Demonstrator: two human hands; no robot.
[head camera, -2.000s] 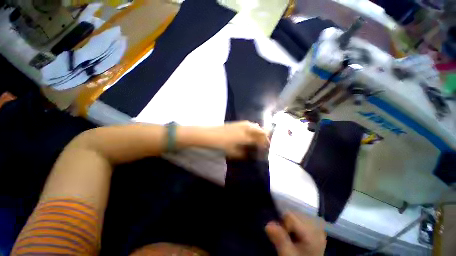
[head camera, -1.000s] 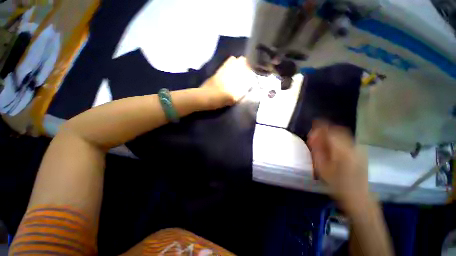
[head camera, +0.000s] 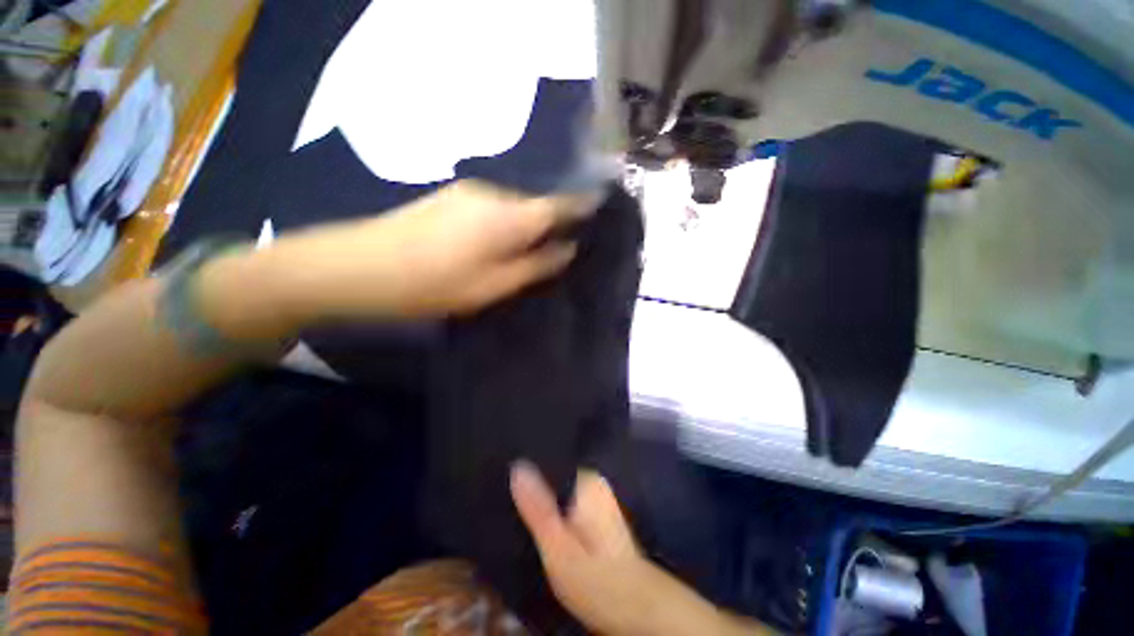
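A dark garment panel (head camera: 522, 385) hangs from the table edge left of the needle plate and over the lap. My left hand (head camera: 479, 249), slightly blurred, grips its upper part just left of the needle area. My right hand (head camera: 591, 534) holds its lower part between thumb and fingers. The presser foot (head camera: 706, 180) of the sewing machine (head camera: 982, 236) is close to the panel's upper right edge; whether it touches the cloth I cannot tell. A stack of black curved panels (head camera: 846, 273) lies flat right of the needle plate (head camera: 709, 236).
Another large dark panel (head camera: 280, 193) lies on the white table at the left. White cut pieces (head camera: 112, 186) lie beside shiny brown tape (head camera: 205, 162) at upper left. A blue basket (head camera: 1032, 565) with a silvery cylinder (head camera: 885, 590) and offcuts is below right.
My right hand has moved from the stacked panels left and down onto the held panel. My left hand has moved slightly left and down from the bright needle area. The view has shifted slightly.
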